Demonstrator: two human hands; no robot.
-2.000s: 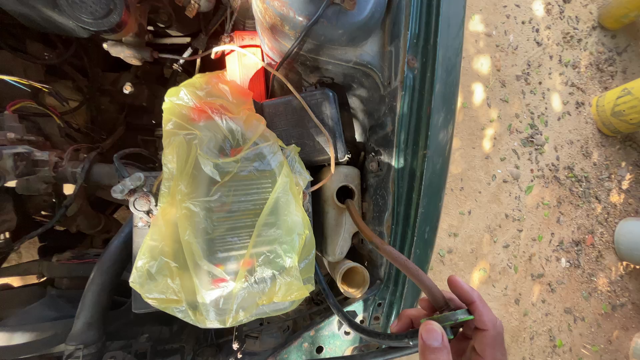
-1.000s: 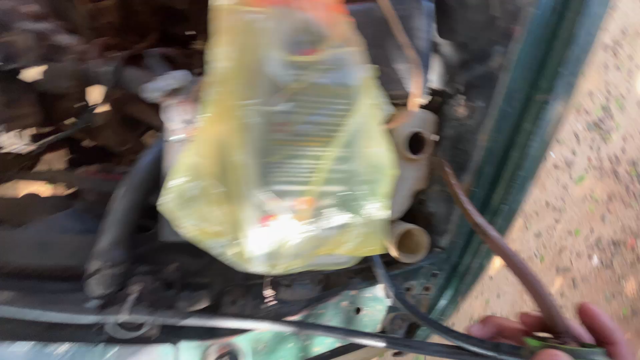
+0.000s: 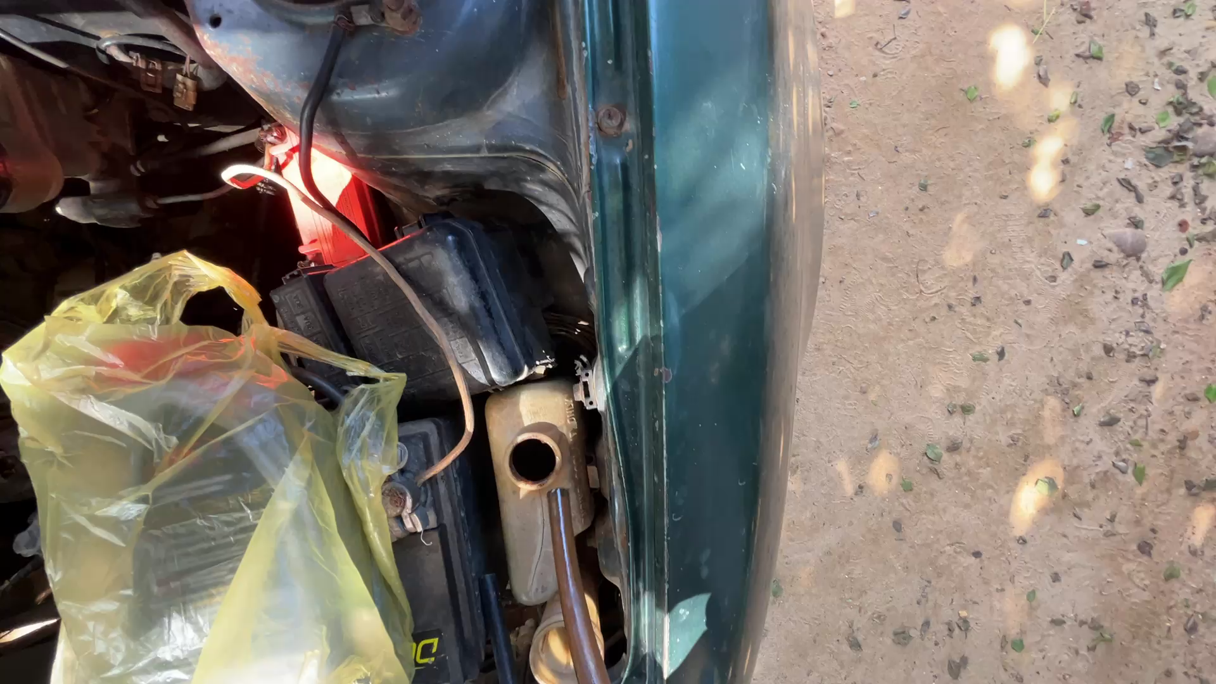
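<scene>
Neither of my hands is in view. A translucent yellow plastic bag [image 3: 218, 494] with something inside lies over the engine bay at the lower left. Right of it stands a dirty cream plastic reservoir [image 3: 532, 532] with an uncapped round neck. A brown rubber hose [image 3: 570, 589] runs from just below that neck out through the bottom edge; what holds its far end is hidden. A second cream tube-like opening [image 3: 556, 646] shows partly behind the hose. Beside the bag, a black car battery [image 3: 442, 570] has a thin tan cable [image 3: 427, 323] at its terminal.
A black plastic box [image 3: 446, 304] sits above the battery, next to a bright red part [image 3: 332, 204]. The green car fender [image 3: 717, 285] runs down the middle of the view. To its right is bare dirt ground [image 3: 969, 380] with scattered leaves and small stones.
The hand that held the hose at the lower right has left the view. The view has shifted and now sits closer to the reservoir and fender.
</scene>
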